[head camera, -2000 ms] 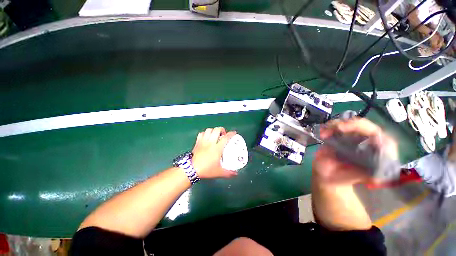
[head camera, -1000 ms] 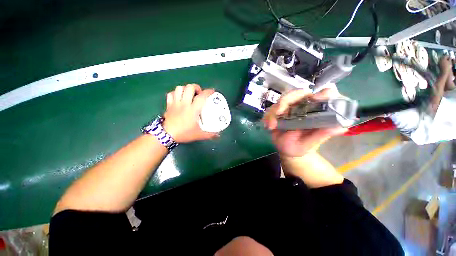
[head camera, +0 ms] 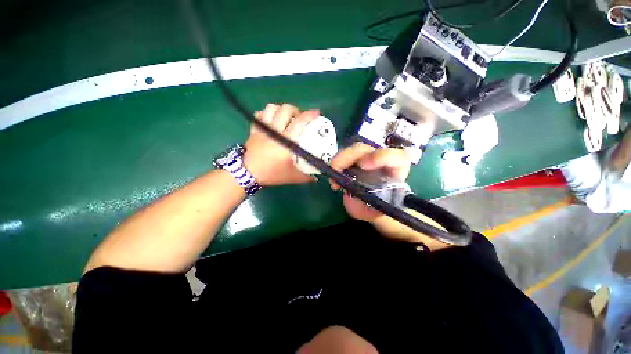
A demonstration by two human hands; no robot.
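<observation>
My left hand (head camera: 273, 145), with a metal watch, holds a white rounded plastic housing (head camera: 317, 140) with dark round spots on its face. My right hand (head camera: 373, 173) grips a grey electric screwdriver (head camera: 387, 190) close to the right side of the housing; its tip is hidden. The thick black driver cable (head camera: 239, 104) loops from the tool and crosses in front of both hands. The silver metal screw feeder (head camera: 422, 97) stands on the bench just beyond my right hand.
A second grey driver (head camera: 501, 95) lies against the feeder, with a white glove or cloth (head camera: 479, 138) below it. Cream corded units (head camera: 598, 100) are piled at right. A pale rail (head camera: 277, 67) edges the belt. Part of another person in white (head camera: 600, 181) shows at far right.
My right hand and the screwdriver have moved from beside the feeder left to the housing. The black cable now hangs across the view. The camera view has also shifted.
</observation>
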